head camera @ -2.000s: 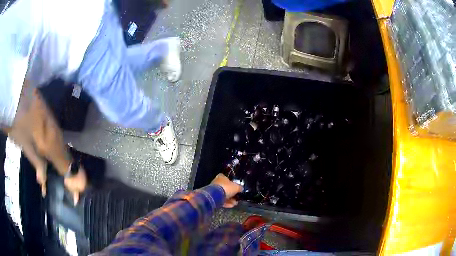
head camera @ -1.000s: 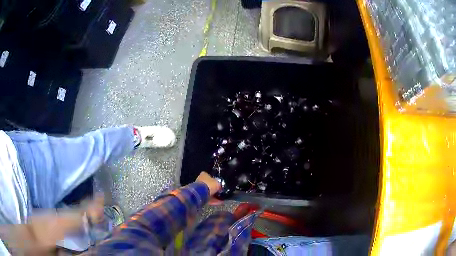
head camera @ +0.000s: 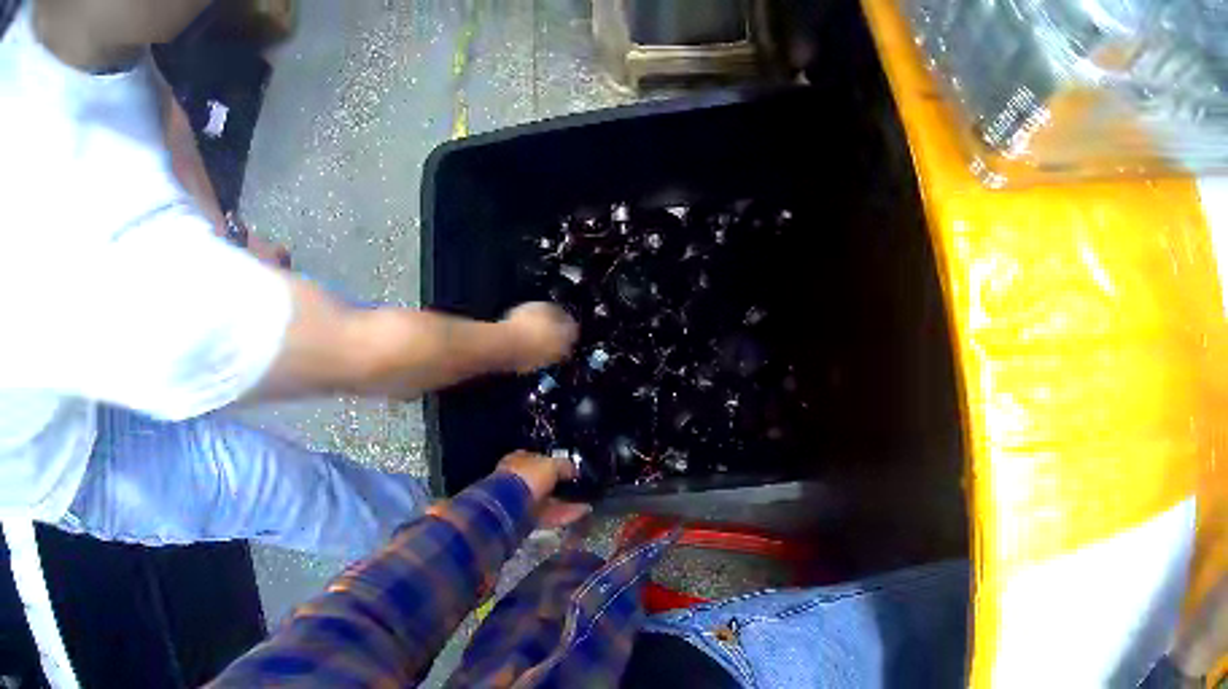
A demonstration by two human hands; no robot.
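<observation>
A large deep black bin (head camera: 445, 289) stands on the floor in front of me. Dark rounded housings with silvery parts and thin wires (head camera: 660, 350) lie loose in it. My left hand (head camera: 536, 474), in a plaid sleeve, is at the bin's near left edge. Its fingertips are at a small silvery-white part; the picture is too blurred to show whether they grip it. My right hand is not in view.
A person in a white top (head camera: 128, 256) stands at the left, one arm (head camera: 404, 353) reaching over the rim into the bin. A beige stool (head camera: 687, 61) is behind the bin. Orange-yellow tape (head camera: 1064, 364) edges the bench at right. Something red (head camera: 734, 538) is below the bin.
The other person, earlier moving past at left, is now beside the bin and has put a hand in it. The view has shifted right. My left hand stays near the same bin edge.
</observation>
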